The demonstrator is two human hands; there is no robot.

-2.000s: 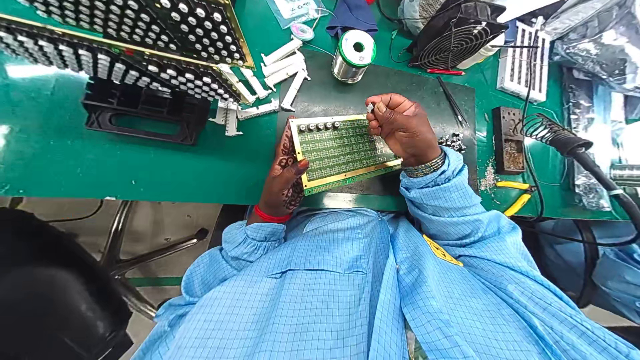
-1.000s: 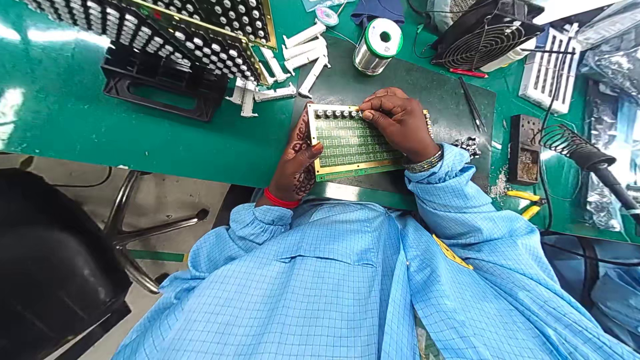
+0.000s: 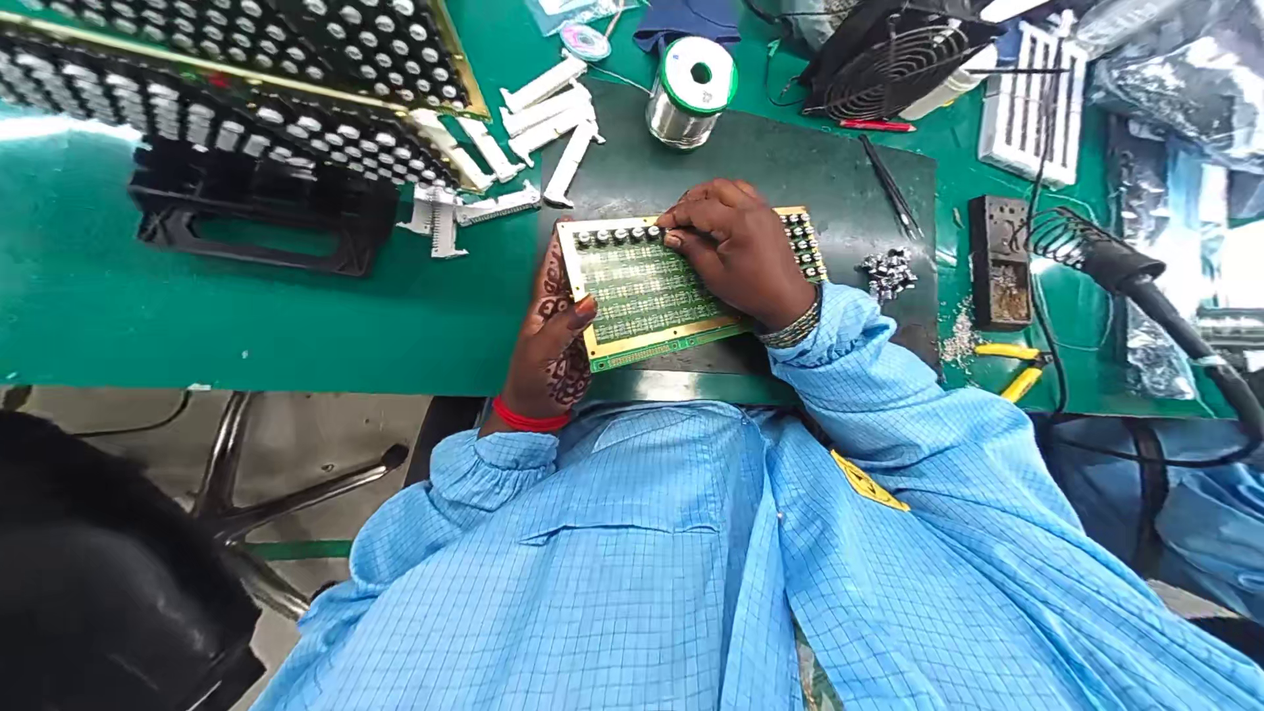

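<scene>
My left hand [image 3: 555, 346] grips the left edge of a green circuit board [image 3: 632, 286], its thumb over the front corner. Along the board's far edge runs a row of small round black-and-silver components [image 3: 620, 236], and more of them stand at its right end. The fingertips of my right hand [image 3: 726, 247] are pinched at the right end of the far row, on or over a component that they mostly hide. The board is tilted above a dark mat [image 3: 839, 188]. To the right lies a pile of loose small components [image 3: 889, 274].
Beyond the board stands a solder wire spool [image 3: 691, 94]. White plastic strips [image 3: 553, 118] and boards full of capacitors [image 3: 247, 89] are at the left. At the right are tweezers [image 3: 891, 188], a soldering iron in its holder [image 3: 1116, 259], yellow-handled cutters [image 3: 1017, 365] and a black fan [image 3: 894, 69].
Two seconds ago my right hand held a small component raised above the board; it has since come down to the far row. My left hand has kept its hold on the board.
</scene>
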